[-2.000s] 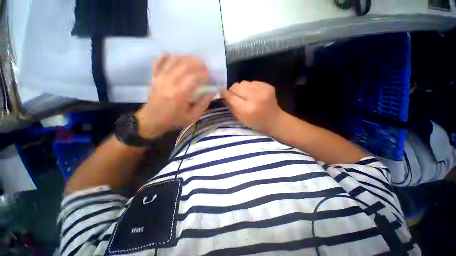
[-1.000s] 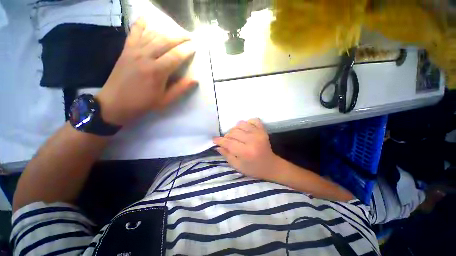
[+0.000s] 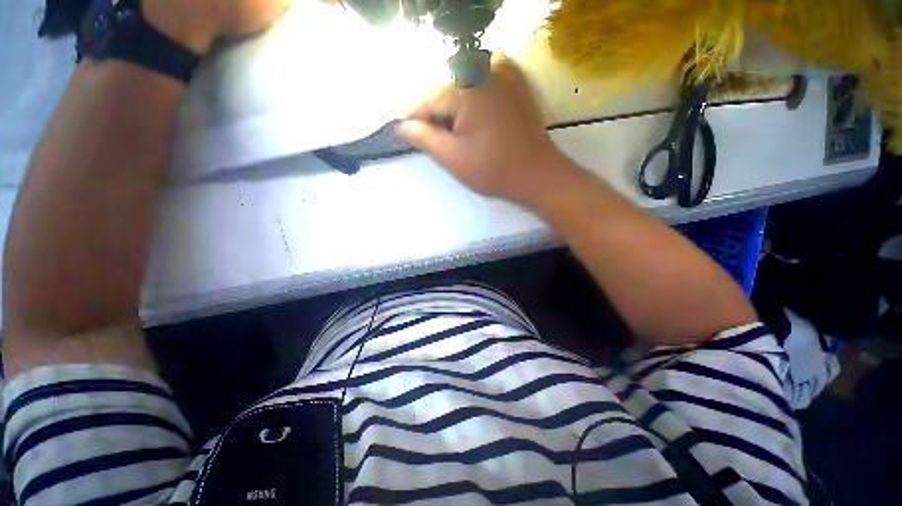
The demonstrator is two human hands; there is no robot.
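Note:
My right hand (image 3: 485, 128) is by the needle area, fingers curled, thumb and forefinger pinching the end of a grey, dark-edged fabric piece (image 3: 371, 148). This piece lies on the white tabletop, its other end pointing left. Pale fabric (image 3: 267, 109) seems to spread left of it, washed out by glare. My left hand (image 3: 223, 14) is at the top left, cut off by the top edge; its fingertips are hidden. The sewing machine's dark needle-side part (image 3: 469, 64) hangs at top centre in bright lamp light; the needle cannot be made out.
Black scissors (image 3: 680, 163) lie right of the machine, blades under a yellow fluffy bundle (image 3: 633, 40). The table's front edge (image 3: 346, 282) runs across in front of my body. A blue crate (image 3: 732, 242) is below the table at right.
My right hand has moved up from the table's front edge to the needle area. My left hand has moved up and left. The pale panel has gone from the front edge; the black patch no longer shows.

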